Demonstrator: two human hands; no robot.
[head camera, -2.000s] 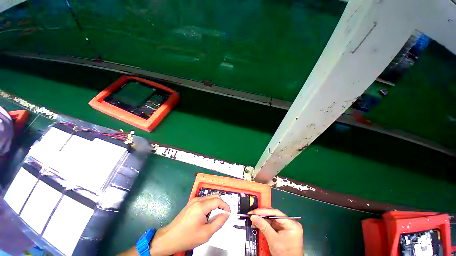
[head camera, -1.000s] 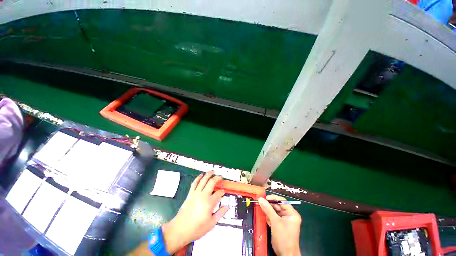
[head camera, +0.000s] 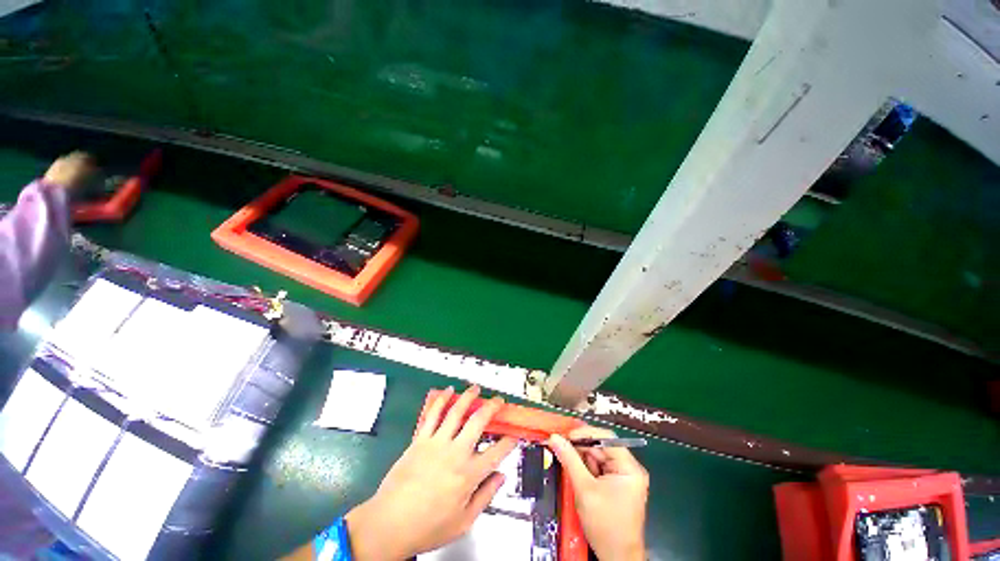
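Note:
An open tablet (head camera: 535, 493) lies in a red-orange holding frame (head camera: 572, 526) at the bottom centre, with a white battery (head camera: 488, 537) in its lower part. My left hand (head camera: 439, 477) lies over the frame's left and top side, fingers spread, thumb over the tablet; it seems to hold nothing. My right hand (head camera: 609, 488) is at the frame's upper right, fingertips closed on thin tweezers (head camera: 614, 443) that point right. The tweezers' working tip is hidden at my fingers.
A clear battery tray (head camera: 236, 438) with several white cells stands left; a white square pad (head camera: 353, 400) lies beside it. Framed tablets are on the belt (head camera: 384, 258) and at the right (head camera: 894, 477). A white post (head camera: 680, 241) rises ahead. Another person's sleeve (head camera: 31, 247) is far left.
The white pad, absent two seconds ago, now lies left of the frame. My left hand has moved from the battery to the frame's top edge. Another person's hand has reached to a frame on the belt.

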